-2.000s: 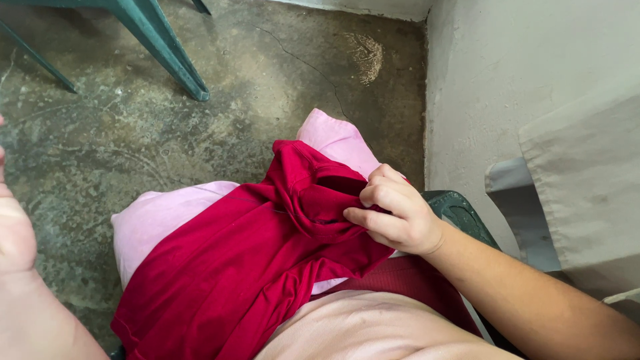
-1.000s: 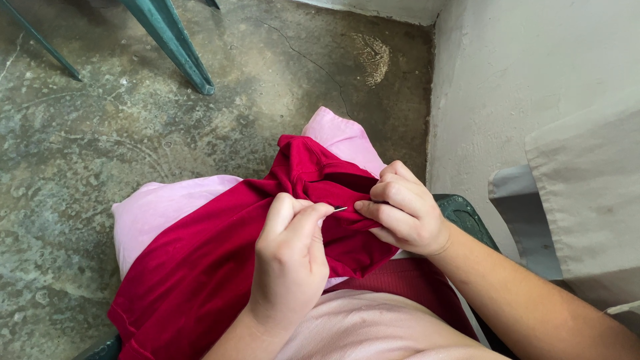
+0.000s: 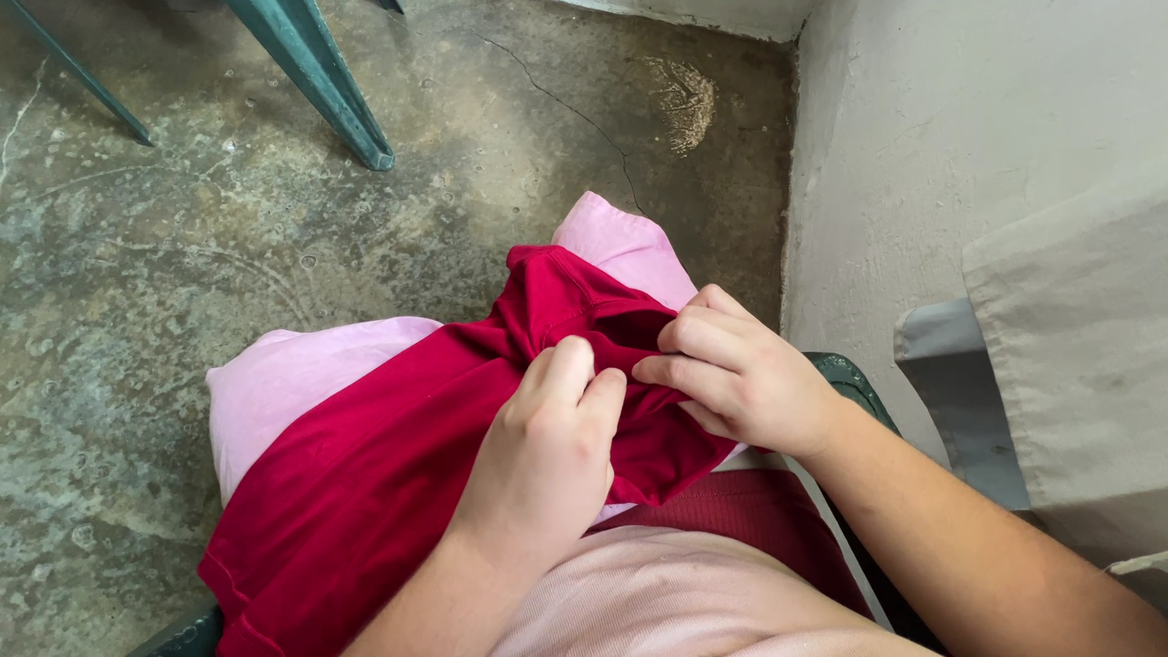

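Note:
A dark red cloth garment lies across my lap over a pink cloth. Near its gathered opening, my right hand pinches the red fabric between thumb and fingers. My left hand is just to the left of it, over the same garment, with fingers curled and thumb against the forefinger. What sits between the left fingertips is hidden; the small thin, shiny item seen there earlier does not show now.
Green plastic chair legs stand on the stained concrete floor at upper left. My own green chair shows at my right side. A pale wall rises on the right, with a beige cloth hanging near a grey object.
My left hand, apart at the far left two seconds ago, came in to the garment beside my right hand. Its thin shiny item has gone out of sight. My right hand keeps hold of the fabric.

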